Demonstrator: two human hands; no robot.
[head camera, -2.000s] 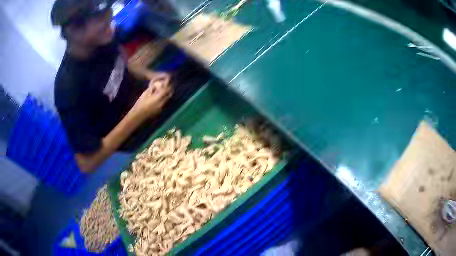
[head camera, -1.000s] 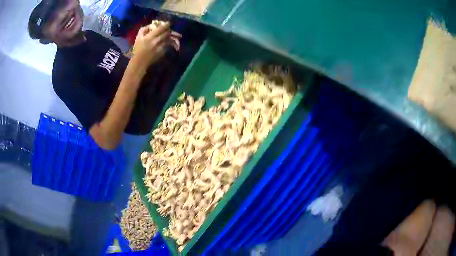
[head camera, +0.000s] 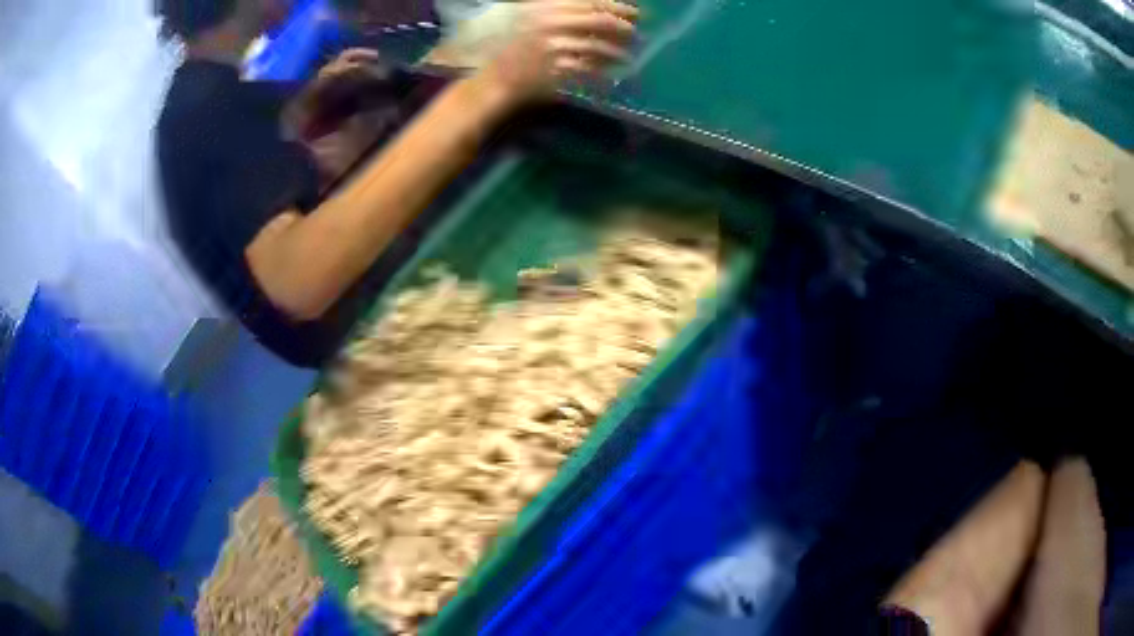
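A green bin (head camera: 519, 498) lies in front of me, tilted in the view. It holds a heap of loose cream figurine parts (head camera: 435, 422), blurred. Neither my left hand nor my right hand can be made out. Two bare skin shapes (head camera: 976, 540) show at the lower right, with a dark band at the lower left of one. I cannot tell whether they are my forearms or legs. A tan cardboard sheet (head camera: 1076, 186) with dark spots lies on the green bench (head camera: 871, 93) at the right.
A person in a dark shirt (head camera: 230, 162) is beyond the bin, one arm over the bench edge. Blue crates (head camera: 106, 422) stand at the left. A blue crate (head camera: 647, 485) is beside the bin. A second heap of small parts (head camera: 255, 572) and a whitish thing (head camera: 746, 572) are low down.
The other person's raised hand has moved right, over the bench. The skin shapes at the lower right show more fully. The bin has shifted slightly left in the view and is more blurred.
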